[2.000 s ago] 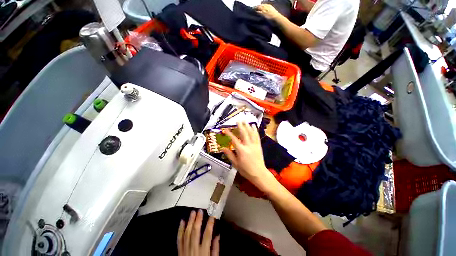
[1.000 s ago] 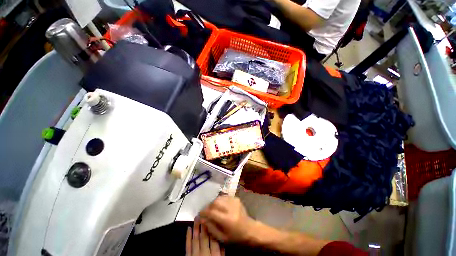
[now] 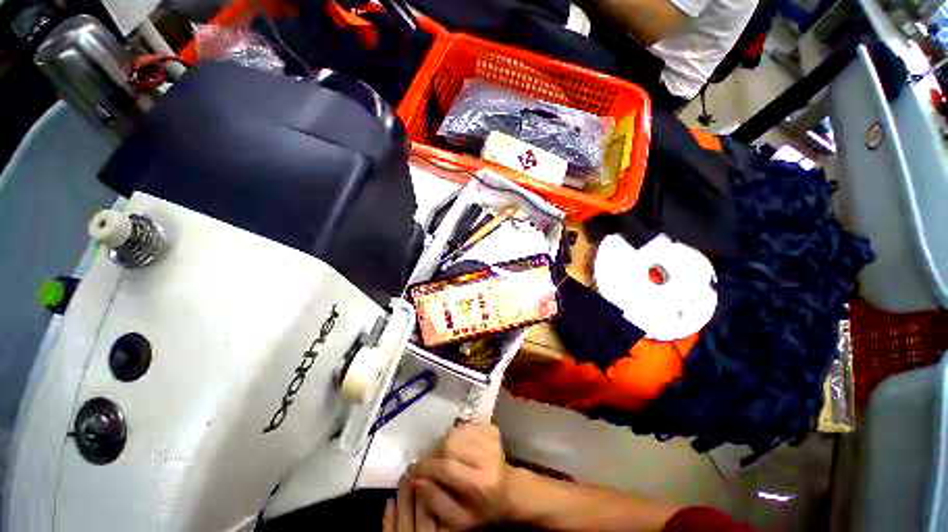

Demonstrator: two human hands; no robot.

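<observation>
The smartphone [image 3: 484, 301] lies with its bright screen up on the accessory tray [image 3: 457, 369], beside the right end of the white sewing machine [image 3: 229, 343]. My right hand [image 3: 465, 476] is at the bottom centre, its fingers curled and resting against my left hand. My left hand [image 3: 407, 513] is cut off by the bottom edge; only some fingers show. Whether either hand holds something is hidden. Black cloth [image 3: 327, 513] lies left of the hands at the bottom edge. Purple-blue thread snips [image 3: 405, 399] lie on the table between the machine and the tray.
An orange basket [image 3: 636, 135] with bagged items stands behind the tray. A white roll [image 3: 676, 301] lies on orange fabric [image 3: 613, 382], beside ruffled navy pieces [image 3: 780, 301]. A person's arm and white clothing [image 3: 707, 47] show at the top. Pale troughs [image 3: 902, 187] stand at right.
My right hand has left the phone and come down to my left hand. The phone's screen is now uncovered and bright. The view has shifted, so the machine sits further left and the basket higher.
</observation>
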